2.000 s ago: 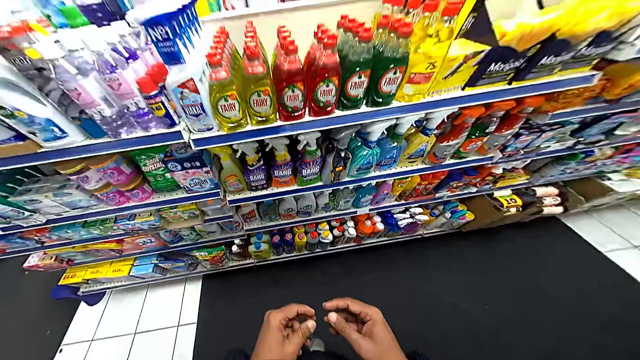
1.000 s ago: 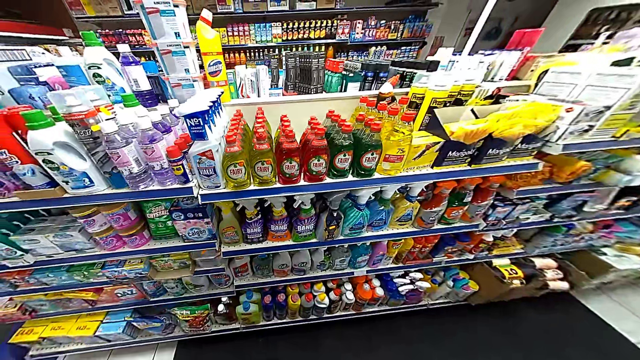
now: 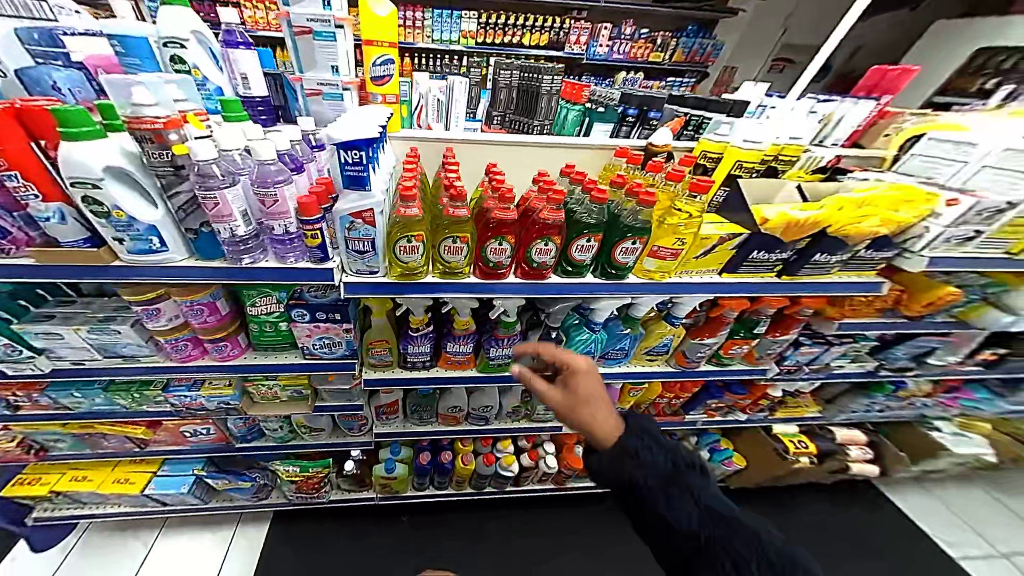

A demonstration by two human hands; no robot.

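My right hand (image 3: 570,390), in a dark sleeve, is raised before the second shelf with its thumb and fingers curled apart and nothing seen between them. Behind its fingertips stands a Cillit Bang spray bottle (image 3: 500,340) with a green label. Above, on the top shelf, are rows of Fairy dish soap bottles: yellow (image 3: 409,236), red (image 3: 496,240) and dark green (image 3: 584,240). A white Viakal bottle (image 3: 360,232) stands at their left. Only a sliver of skin at the bottom edge may be my left hand (image 3: 438,573); its fingers are hidden.
Blue-edged shelves (image 3: 608,286) cross the view. Disinfectant and detergent bottles (image 3: 120,192) crowd the upper left, boxed yellow gloves (image 3: 840,212) the right. Low down are yellow-tagged boxes (image 3: 80,478) and a cardboard box (image 3: 760,456) of rolls. A black mat (image 3: 448,536) lies on the tiled floor.
Two seconds ago both hands were low, close together over the mat; one second ago neither was in view. My right hand is now up before the shelves. The view has tilted up.
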